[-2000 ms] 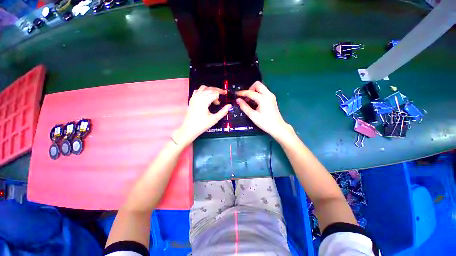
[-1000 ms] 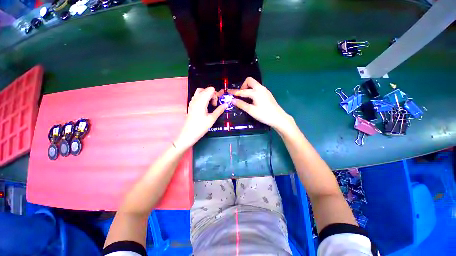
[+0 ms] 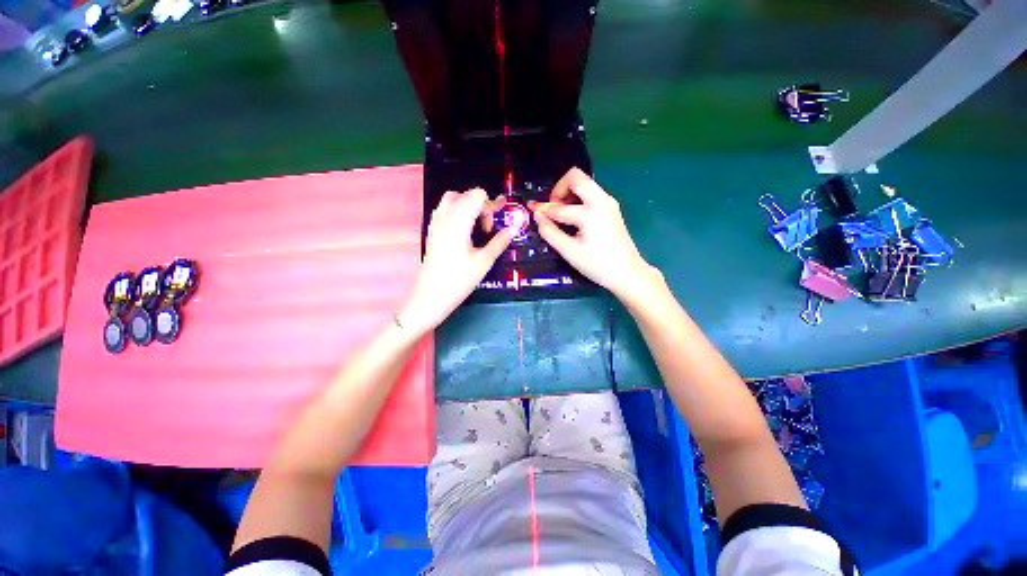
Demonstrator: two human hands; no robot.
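Observation:
A small round unit with a pale, bright patterned centre is between my hands over the black laser alignment fixture. A red laser line crosses it. My left hand grips the unit's left side with thumb and fingers. My right hand has its thumb and fingertips pinched together at the unit's right edge; whether they grip the rim is too small to tell. The fixture's tall black upright stands behind. Several waiting units lie as paired dark discs on the pink mat.
Blue, black and pink binder clips lie loose right of the fixture, with another black clip farther back. A slanting grey post is at upper right. A red compartment tray is far left. A clip bin is beside my right knee.
The round unit's pale face, hidden between my fingers two seconds ago, now shows upward. My right fingers have shifted slightly to its right edge, uncovering more of it. The view has shifted slightly.

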